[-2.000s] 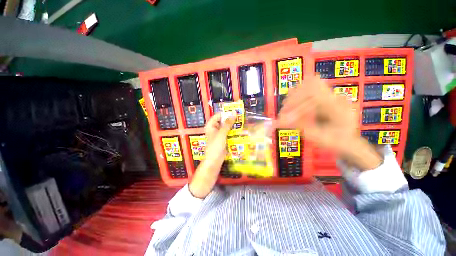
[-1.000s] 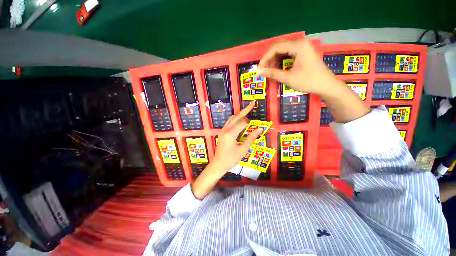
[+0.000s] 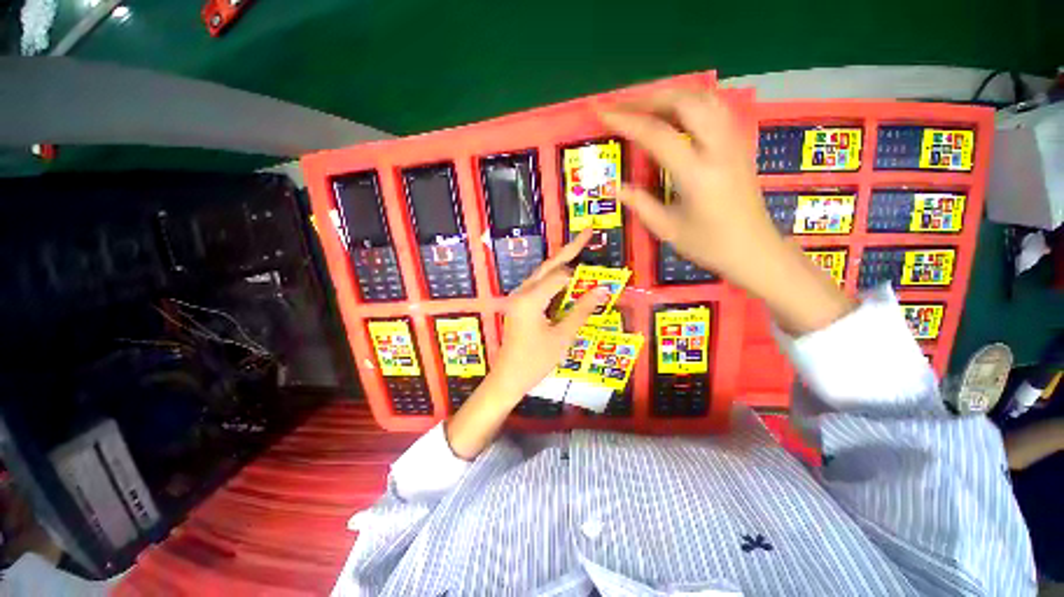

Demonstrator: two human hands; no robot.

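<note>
A red phone tray lies in front of me with keypad phones in two rows. A yellow screen label covers the screen of the fourth top-row phone. Three top-row phones to its left, such as one keypad phone, show bare dark screens. My left hand holds a yellow label sheet over the bottom row, one fingertip at the labelled phone's lower edge. My right hand is above the tray's upper right, thumb and fingers apart and empty, partly hiding the fifth top-row phone.
A second red tray with labelled phones lies at the right, partly under the working tray. A black open computer case is at the left, with red ridged edges below. A white box stands at the far right.
The label came down onto the fourth phone's screen. My right hand then let go of it and moved slightly right with its fingers opened. My left hand still holds the sheet.
</note>
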